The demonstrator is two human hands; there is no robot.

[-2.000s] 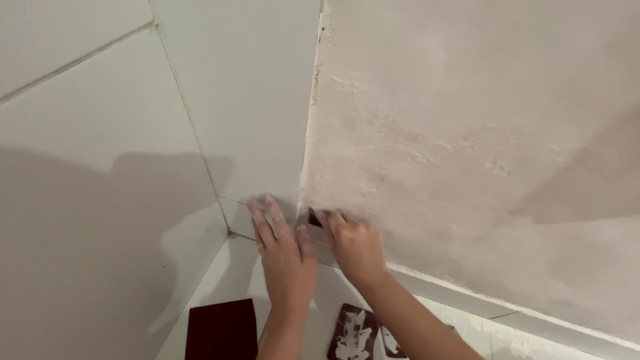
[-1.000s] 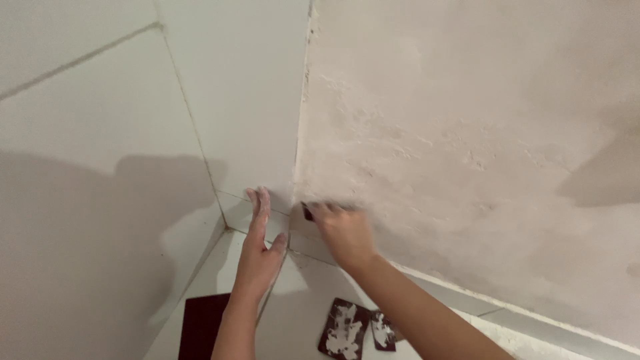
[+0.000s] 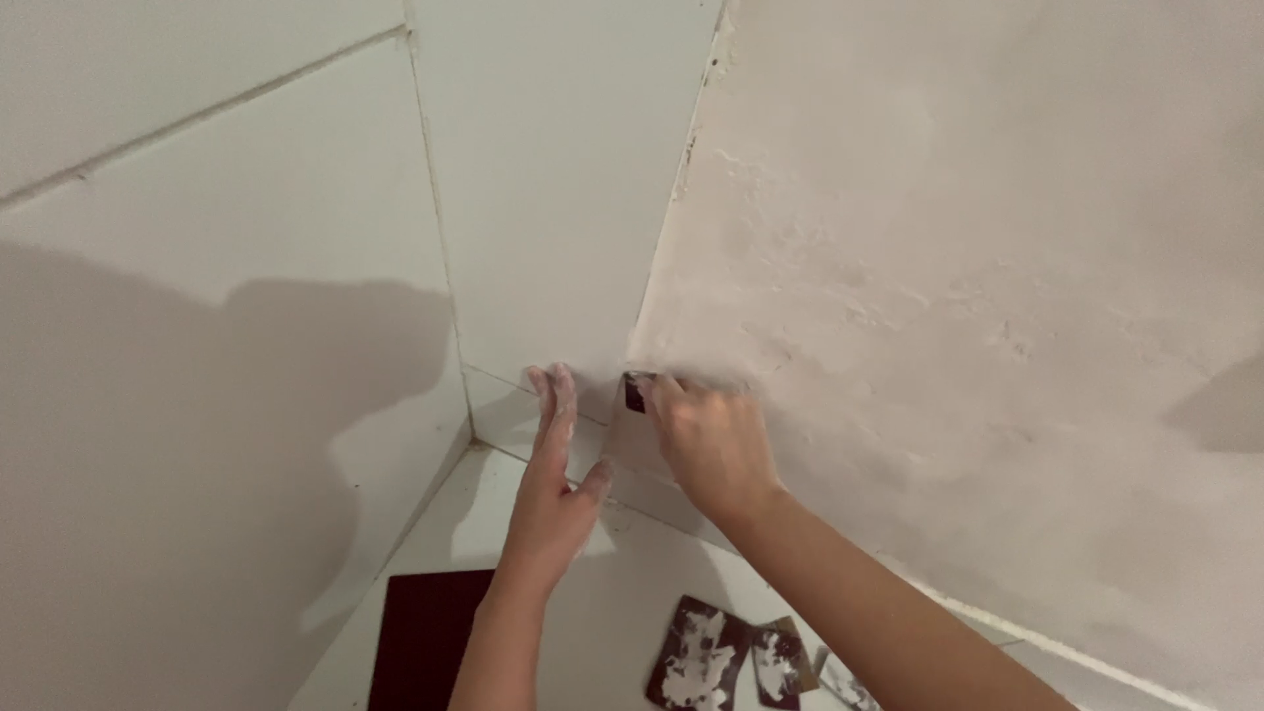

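Observation:
My right hand (image 3: 713, 439) grips a small dark scraper (image 3: 637, 391), its blade against the rough plastered wall (image 3: 987, 296) just beside the edge where white tile meets plaster. My left hand (image 3: 553, 474) has whitish residue on its fingers, which are extended upward by the white tiled wall (image 3: 553, 197), left of the scraper; it holds nothing. Whether its fingertips touch the tile I cannot tell. Below the hands, a dark plate smeared with white paste (image 3: 696, 657) lies on the white surface, next to a smaller smeared dark piece (image 3: 777, 664).
A dark red flat panel (image 3: 425, 632) lies at lower left, partly behind my left forearm. Another paste-smeared piece (image 3: 844, 681) shows beside my right forearm. The tiled walls meet the white ledge (image 3: 602, 592) at a corner (image 3: 476, 442). Shadows fall on the left wall (image 3: 197, 444).
My left hand was flatter with fingers spread against the tile two seconds ago; now it is turned more edge-on. My right hand keeps the scraper near the same wall edge.

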